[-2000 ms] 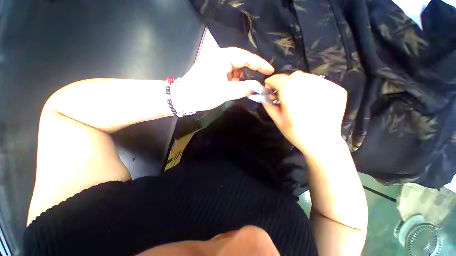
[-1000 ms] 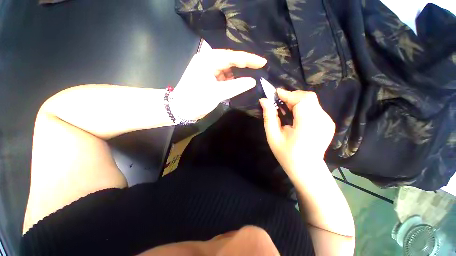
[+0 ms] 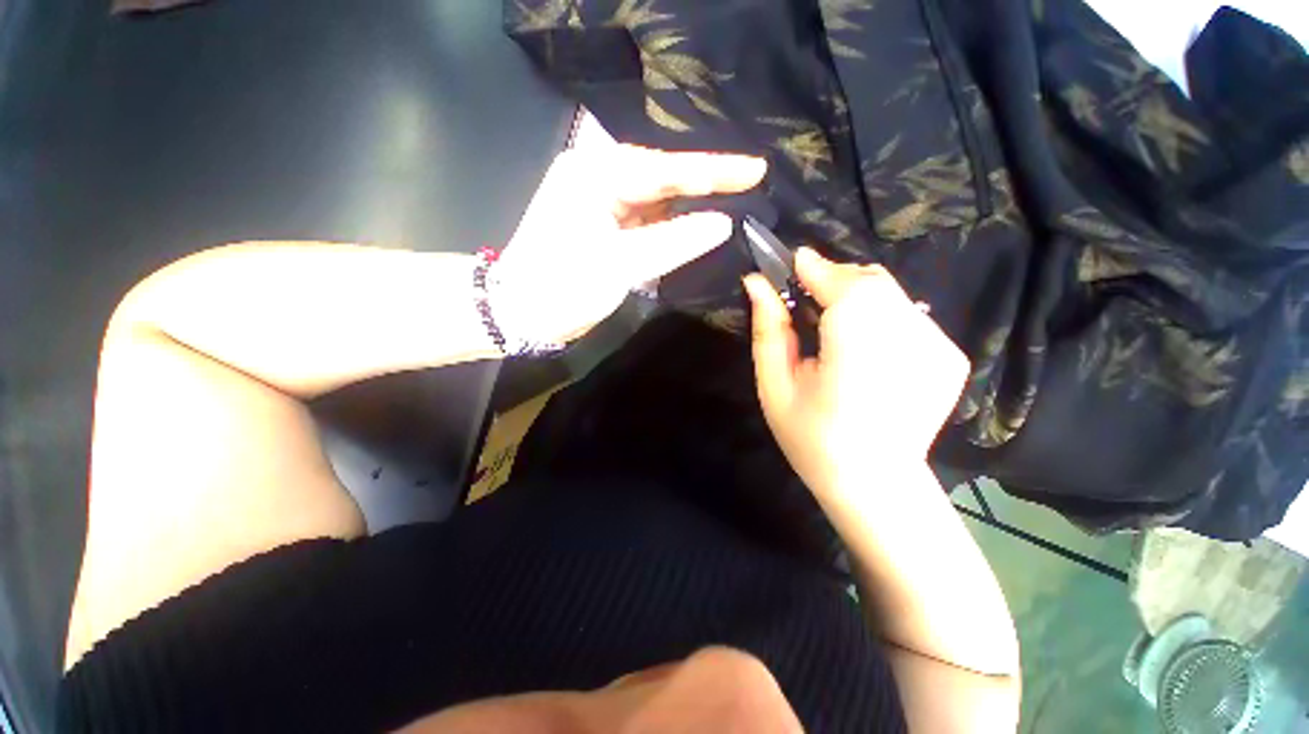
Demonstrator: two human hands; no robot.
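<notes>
A dark garment (image 3: pixel 919 158) with a gold-brown leaf print spreads from the top middle to the right and hangs toward my lap. My right hand (image 3: pixel 854 351) holds small thread snips (image 3: pixel 768 254) between thumb and fingers, the silver blades pointing up and left. My left hand (image 3: pixel 632 237) lies at the garment's left part, index finger and thumb stretched toward the blade tips, with dark cloth between them. Whether a thread is there is too small to tell.
A black surface (image 3: pixel 259 129) fills the left. A yellowish printed strip (image 3: pixel 503 445) lies at its edge near my body. A small round fan (image 3: pixel 1210 685) stands at the lower right over a green floor (image 3: pixel 1055 617). White tabletop (image 3: pixel 1148 32) shows at the upper right.
The snips and my right hand came away from my left fingertips, down and right, and the blades now show. In the last second the blades turned slightly; my left hand barely moved.
</notes>
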